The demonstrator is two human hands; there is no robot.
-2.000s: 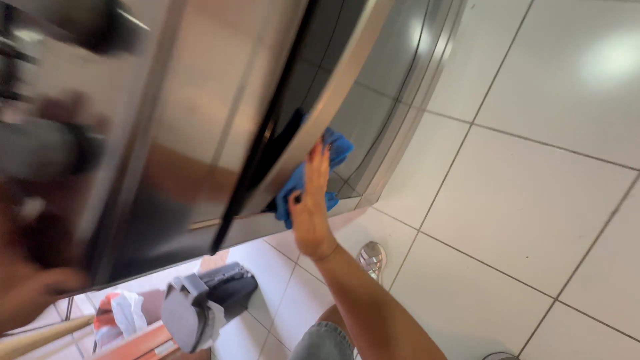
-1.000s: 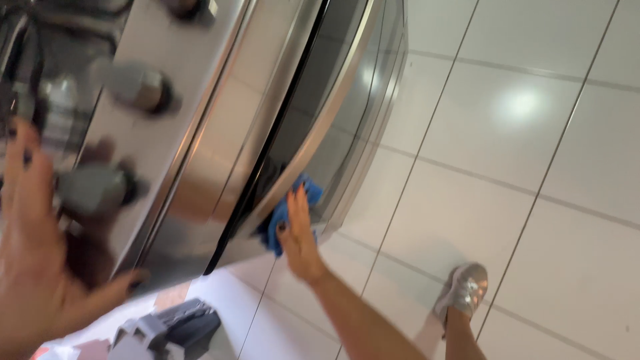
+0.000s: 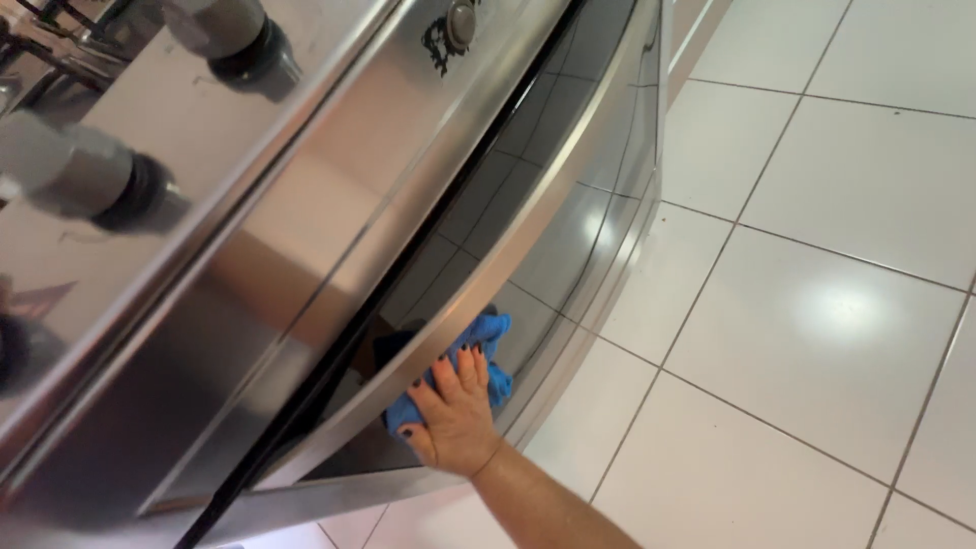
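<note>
Fingers spread, my right hand (image 3: 454,419) holds a crumpled blue cloth (image 3: 486,335) flat against the dark glass oven door (image 3: 526,267). The hand is at the lower end of the door, just beside the curved metal door handle (image 3: 488,263), and part of the cloth lies behind the fingers. Above the door runs the stainless steel front panel (image 3: 328,206) of the stove, with a round button (image 3: 460,24) and a worn dark patch around it. My left hand is out of view.
Grey stove knobs (image 3: 76,171) stick out from the sloped control panel (image 3: 183,114) on the left. Burner grates (image 3: 57,57) show at the top left corner. White floor tiles (image 3: 801,343) with dark joints lie at the right, beside the stove's lower edge.
My left hand, by the stove knobs one second ago, is out of view. The shoe on the floor no longer shows. My right hand stays with the cloth at the lower end of the door.
</note>
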